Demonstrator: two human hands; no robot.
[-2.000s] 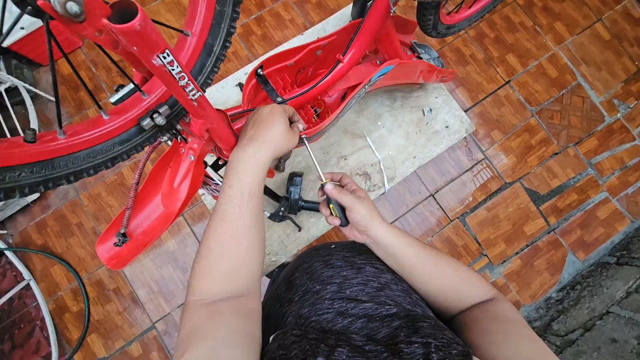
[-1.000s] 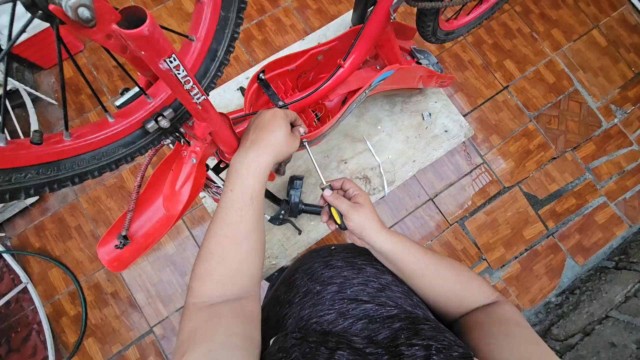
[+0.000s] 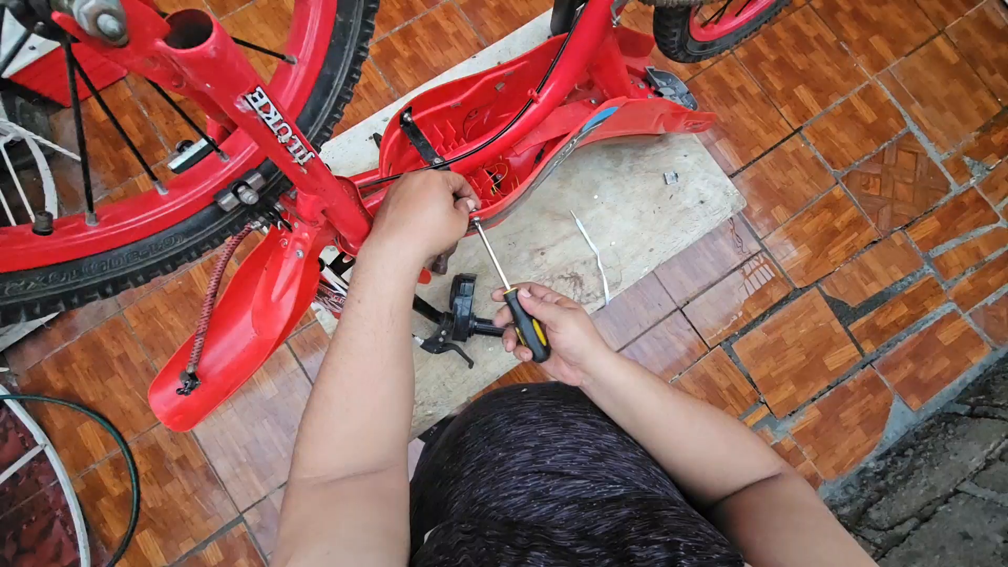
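Observation:
A red children's bicycle, its frame tube (image 3: pixel 264 110) bearing letters, lies upended on a pale board. In my right hand (image 3: pixel 555 327) is a screwdriver (image 3: pixel 526 324) with a black and yellow handle; its shaft points up and left, the tip at the edge of the red plastic cover (image 3: pixel 516 197). My left hand (image 3: pixel 429 209) is at that same edge beside the tip, fingers bent; whether they pinch a small part is hidden. Below my hands are a black handlebar grip and brake lever (image 3: pixel 453 327). A red mudguard (image 3: pixel 236 331) hangs to the left.
The large wheel (image 3: pixel 189 197) fills the upper left, and a small wheel (image 3: pixel 709 27) is at the top. On the pale board (image 3: pixel 661 205) lie a thin white strip (image 3: pixel 592 252) and a small metallic piece (image 3: pixel 670 178). A dark green hose (image 3: pixel 126 457) curves at lower left over orange tiles.
The screwdriver's handle has turned a little in my right hand, with its tip still at the cover's edge. My left hand has stayed in place.

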